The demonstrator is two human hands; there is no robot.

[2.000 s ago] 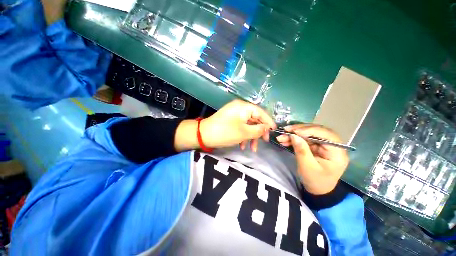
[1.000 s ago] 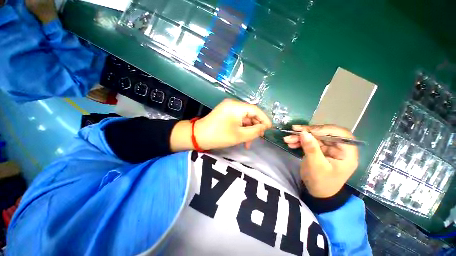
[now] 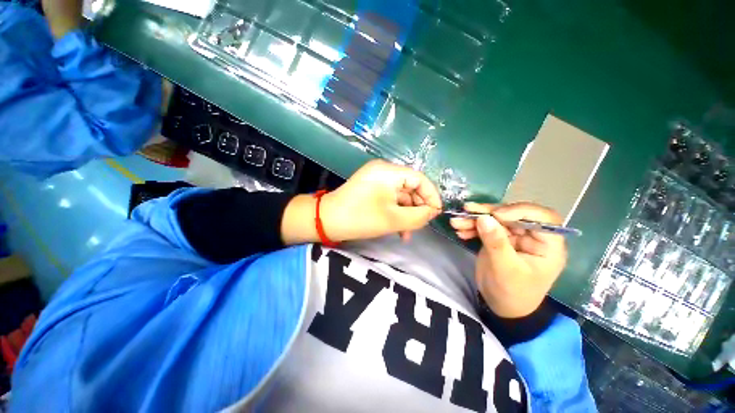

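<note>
My left hand (image 3: 377,206) is at the bench edge, thumb and forefinger pinched together; a tiny dark part seems to sit between the fingertips, too small to make out. My right hand (image 3: 520,256) holds thin metal tweezers (image 3: 536,227) like a pen. The tweezers' tip reaches my left fingertips. A beige-grey pad sheet (image 3: 558,168) with a pale edge lies flat on the green bench beyond my right hand.
A clear blister tray (image 3: 282,56) with a blue and dark-grey strip (image 3: 367,64) lies beyond my left hand. Another blister tray (image 3: 665,274) is at the right. A black tray (image 3: 242,149) is below the bench edge. Another person's blue sleeve (image 3: 80,97) is at the far left.
Since one second ago, my right hand has moved slightly left, bringing the tweezers' tip back to my left fingertips. My left hand has barely shifted and stays pinched.
</note>
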